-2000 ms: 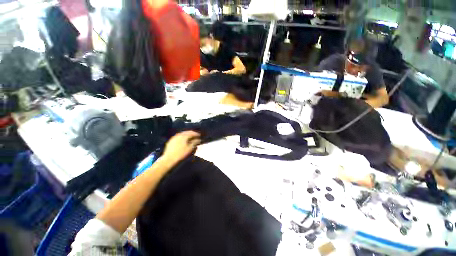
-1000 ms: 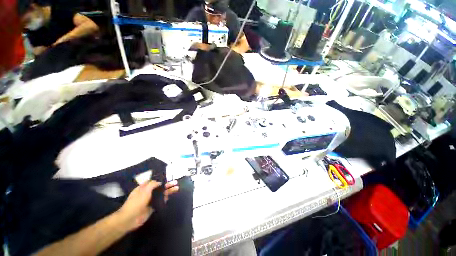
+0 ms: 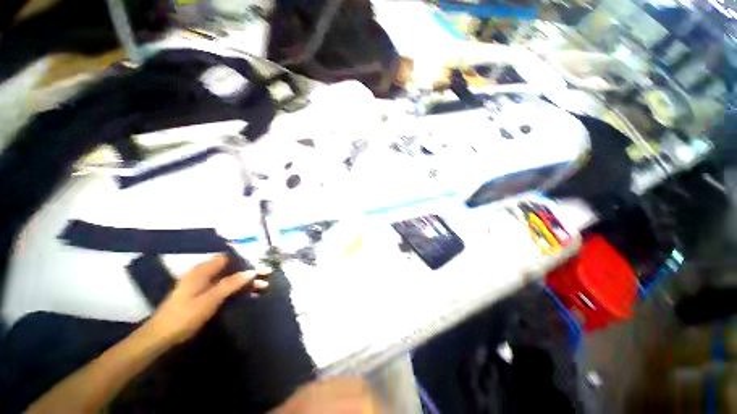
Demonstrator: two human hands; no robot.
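Note:
The black garment panel (image 3: 234,348) lies at the left of the sewing machine (image 3: 380,174). My left hand (image 3: 190,299) is on it, fingers at its top edge beside the presser foot (image 3: 271,259); its fingertips seem to pinch the cloth. A narrow black strip (image 3: 145,238) runs left from the fingers, and a short dark piece (image 3: 151,279) lies below it. My right hand (image 3: 335,396) is blurred at the bottom edge, beside the panel's lower right, mostly cut off; its fingers cannot be made out.
A smartphone (image 3: 430,240) lies right of the needle, with yellow and red-handled snips (image 3: 545,226) at the table's right end. A long black heap (image 3: 170,89) lies behind. A red stool (image 3: 596,283) stands on the floor at right. A worker's hand shows across the table.
The view has swung right and down to the machine. My left hand has moved from the rear heap to the panel edge by the needle. My right hand has appeared at the bottom.

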